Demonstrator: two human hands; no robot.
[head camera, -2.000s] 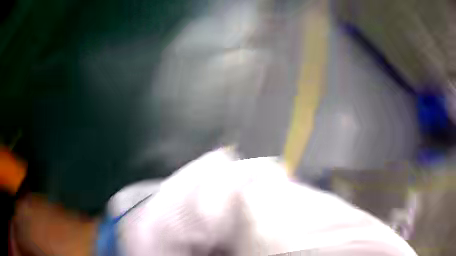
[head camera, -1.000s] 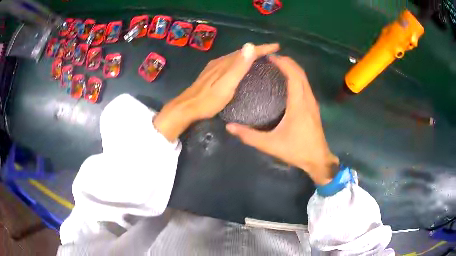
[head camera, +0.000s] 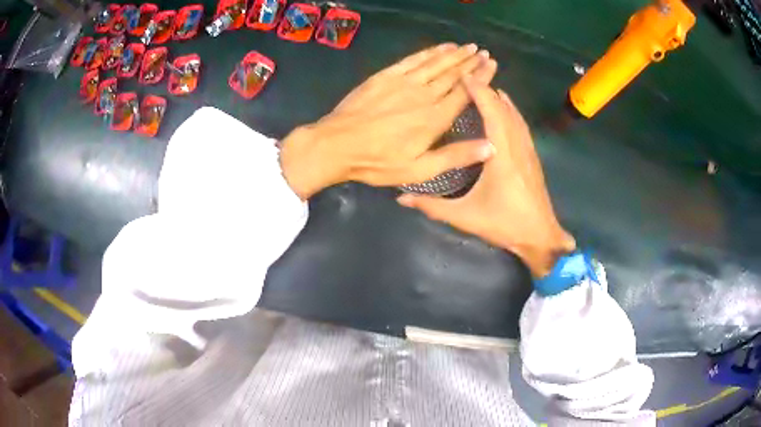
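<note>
The grey perforated screw plate (head camera: 445, 181) is on the dark green mat in front of me, mostly hidden by my hands. My left hand (head camera: 392, 121) lies flat across its top and left part, palm down, thumb pointing right; what is under the palm is hidden. My right hand (head camera: 505, 179) curves around the plate's right side, thumb at its near edge and fingers at the far edge, touching the left fingertips. Single screws cannot be made out.
Several red housings with parts inside (head camera: 338, 29) stand in rows at the upper left, one (head camera: 252, 74) nearer the plate. A clear plastic bag (head camera: 48, 42) lies at the far left. The orange electric screwdriver (head camera: 632, 58) lies at the upper right.
After the blurred turned-away view, the bench came into view. Since then my left hand has moved from the plate's left edge across its top. My right hand stays around the right side.
</note>
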